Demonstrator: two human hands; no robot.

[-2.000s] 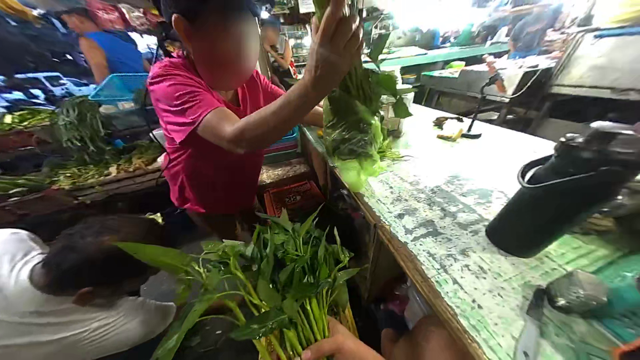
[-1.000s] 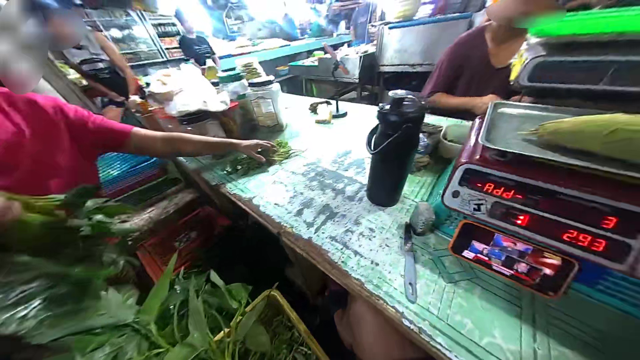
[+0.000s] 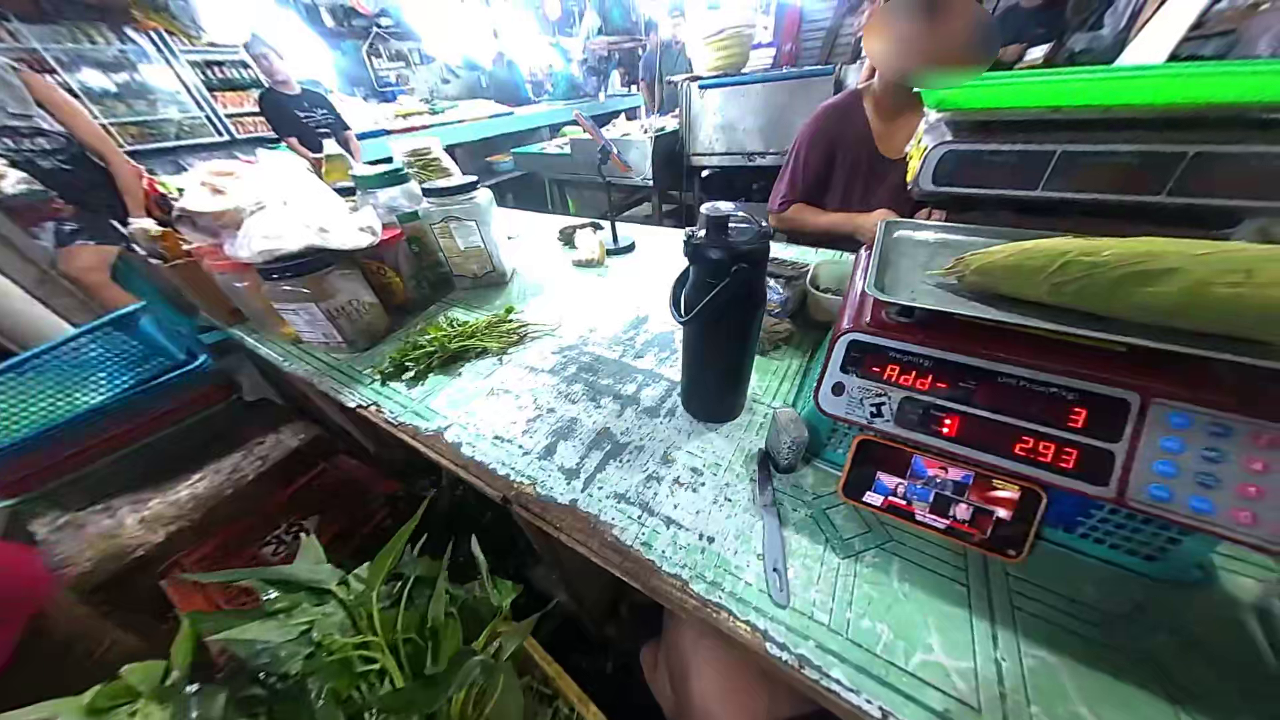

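Observation:
Neither of my hands shows in the view. Low at the left, long-leaved greens (image 3: 380, 620) fill a yellow crate (image 3: 560, 680) below the counter's edge. On the worn green counter (image 3: 600, 450) lies a small bunch of leafy herbs (image 3: 455, 342). A black insulated bottle (image 3: 722, 320) stands upright near the middle. In front of it lies a knife with a grey handle (image 3: 773, 545), its upper end beside a grey stone-like block (image 3: 787, 440). A red digital scale (image 3: 980, 400) at the right carries a green husked bundle (image 3: 1130, 280), and a phone (image 3: 942, 497) leans below its display.
Lidded jars (image 3: 462, 235) and white plastic bags (image 3: 305, 205) crowd the counter's far left. A blue basket (image 3: 90, 370) is at the left edge. A person in a maroon shirt (image 3: 845, 150) is behind the counter. Other people stand farther back. A phone holder (image 3: 612, 200) stands on the counter.
The view has swung right. Two seconds ago a hand of mine held the greens' stems; it is out of view now. The co-worker's arm, over the herbs one second ago, has withdrawn.

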